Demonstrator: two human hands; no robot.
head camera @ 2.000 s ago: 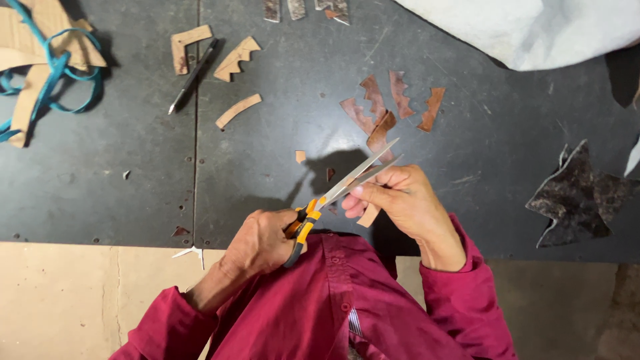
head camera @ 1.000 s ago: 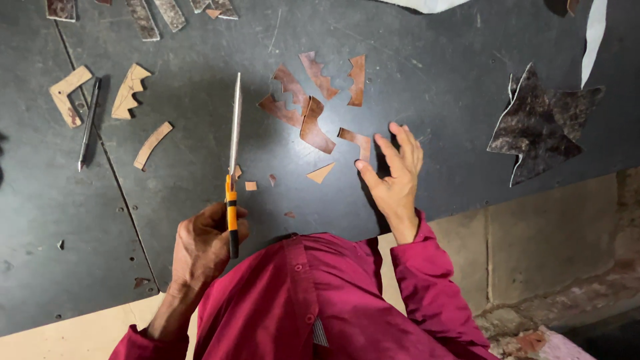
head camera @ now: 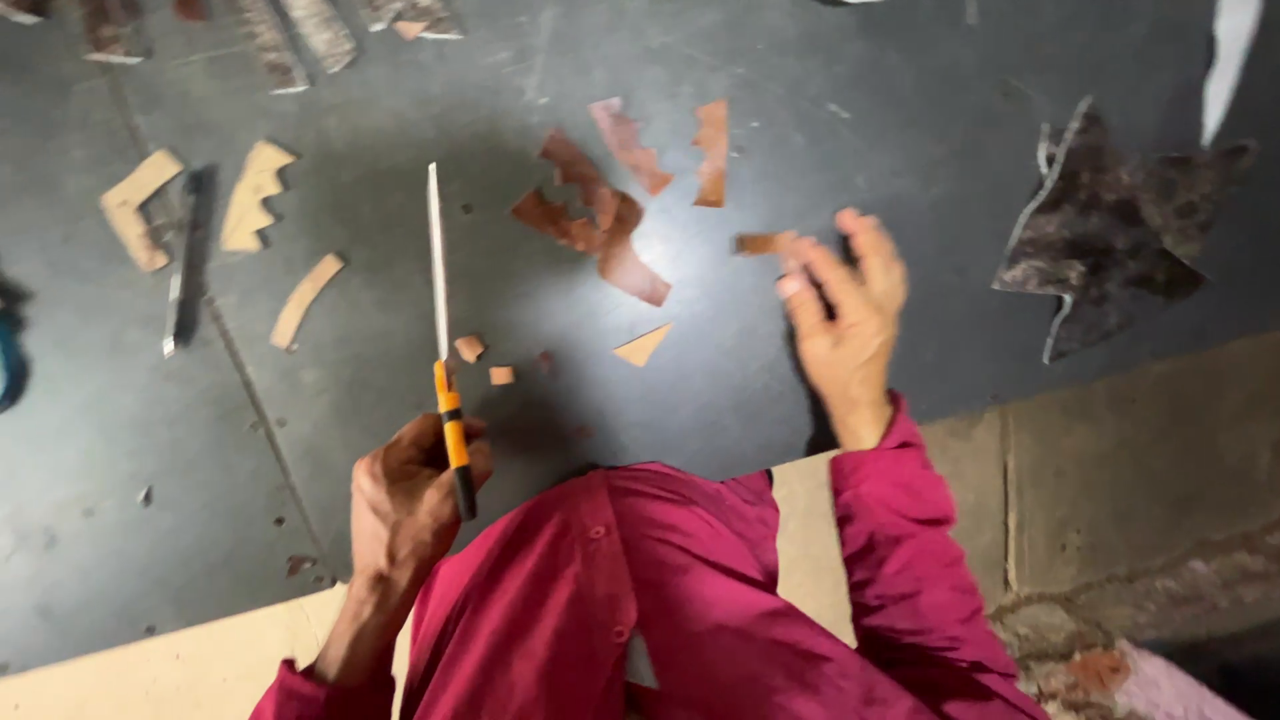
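My left hand (head camera: 405, 495) is closed around scissors (head camera: 453, 430) with orange and black handles, their blades together and pointing away from me. Blurred, my right hand (head camera: 845, 310) is over the table with fingers spread, its fingertips at a small brown leather piece (head camera: 760, 243); whether they grip it I cannot tell. To its left lie several brown leather pieces, among them a curved one (head camera: 632, 270), a toothed one (head camera: 628, 145) and a narrow toothed strip (head camera: 711, 155). A tan triangular scrap (head camera: 643, 345) and small square scraps (head camera: 501, 375) rest between my hands.
Left on the dark table (head camera: 380, 560) are a tan angled piece (head camera: 135, 210), a tan toothed piece (head camera: 257, 197), a tan curved strip (head camera: 306, 300) and a pen (head camera: 185, 270). A dark mottled star-shaped piece (head camera: 1110, 240) lies right. Mottled strips (head camera: 320, 35) lie at the far edge.
Two seconds ago the scissors were apart at a piece in my right hand; now they are closed. Since one second ago my right hand has moved farther right, and the brown piece by it has moved too.
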